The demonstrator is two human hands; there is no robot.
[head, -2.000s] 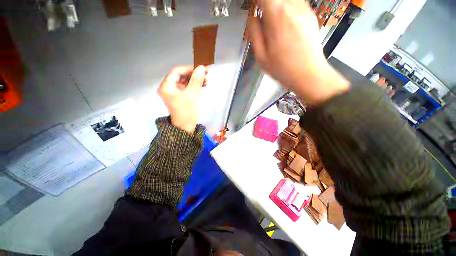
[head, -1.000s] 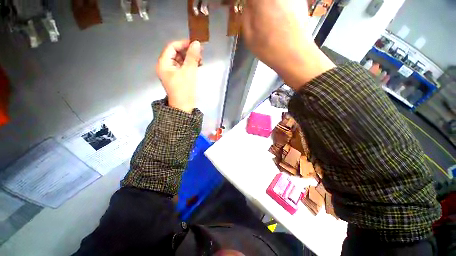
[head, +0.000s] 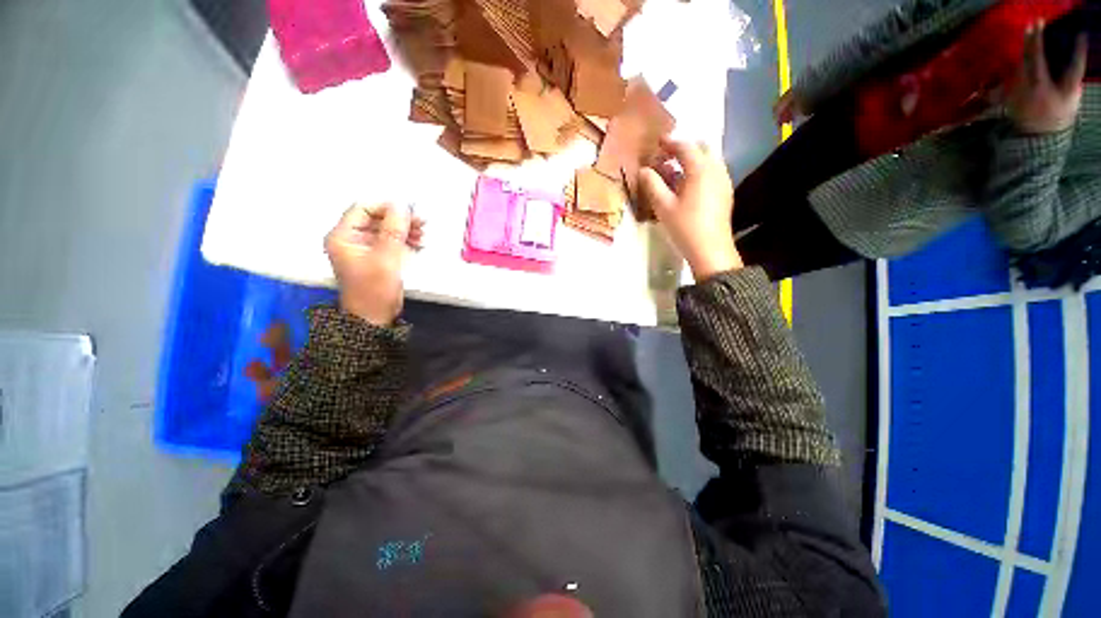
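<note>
My left hand (head: 372, 254) is over the near left part of the white table (head: 290, 169), with fingers half curled, tips slightly apart and nothing seen in them. My right hand (head: 694, 199) is at the right edge of the heap of brown leather pieces (head: 489, 103). Its thumb and fingers close on a brown piece (head: 635, 127) there; the exact grip is partly hidden. A pink holder (head: 493, 229) with a white insert (head: 537, 225) lies between my hands. A small stack of brown pieces (head: 594, 199) lies just right of it.
A second pink box (head: 328, 42) is at the far left. A blue bin (head: 217, 362) with brown pieces is low on the left. A clear plastic bag (head: 712, 36) and a small dark bar (head: 666, 91) are at the right. Another person's hand (head: 1046, 91) and sleeve show at far right.
The view has swung down from the wall with hanging clips to the table. Both hands have come down; my right hand is now at the heap. The brown piece near my left fingertips is gone.
</note>
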